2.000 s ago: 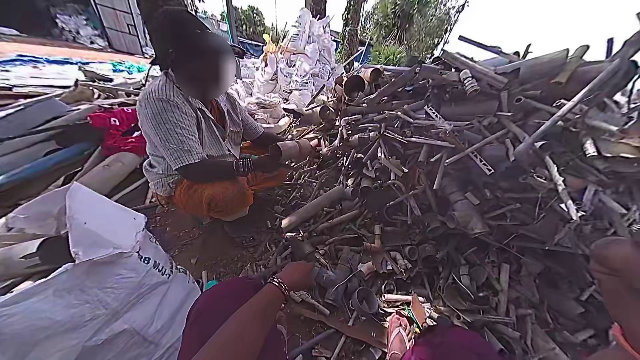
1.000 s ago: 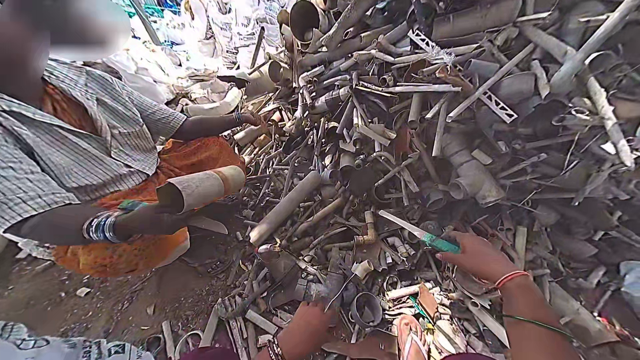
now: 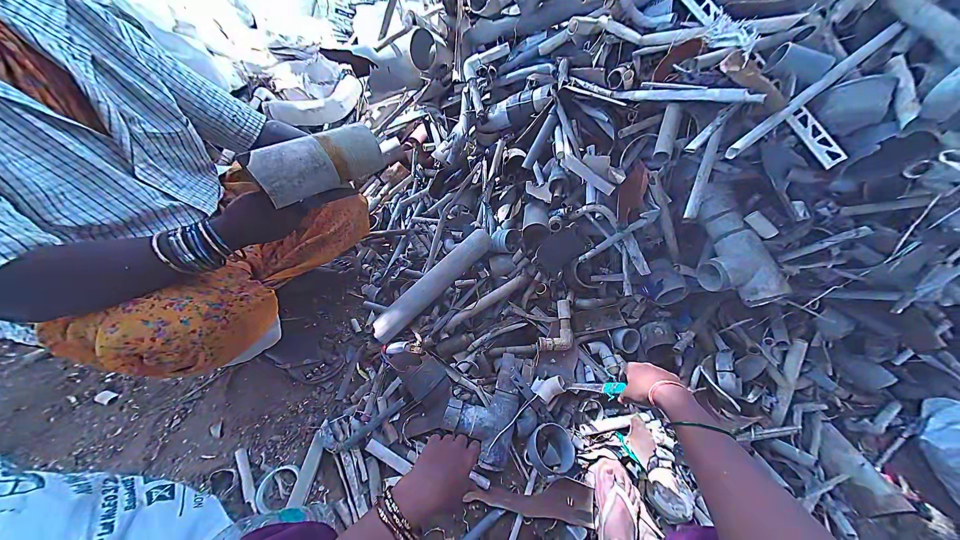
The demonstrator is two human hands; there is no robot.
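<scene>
My right hand (image 3: 646,382) is closed around the green handle (image 3: 614,389) of a tool; its metal part points left, toward a white pipe fitting (image 3: 549,388). My left hand (image 3: 444,469) rests low over the scrap, its fingers curled by a grey branched pipe fitting (image 3: 491,420); whether it grips a piece cannot be told. A round grey pipe collar (image 3: 551,448) lies between my hands. A cut grey pipe length (image 3: 431,285) lies farther forward on the heap, beside an elbow fitting (image 3: 556,337).
A person crouches at the left, holding a wide grey pipe piece (image 3: 315,163). The heap of plastic pipe scrap (image 3: 750,247) spreads ahead and right. A printed white sack (image 3: 112,506) lies at the lower left, and my sandalled foot (image 3: 616,499) is among scraps.
My right hand has come down and left with the green-handled tool, toward the white fitting. The other person's wide pipe piece has been raised. The view has tilted down since the oldest frame.
</scene>
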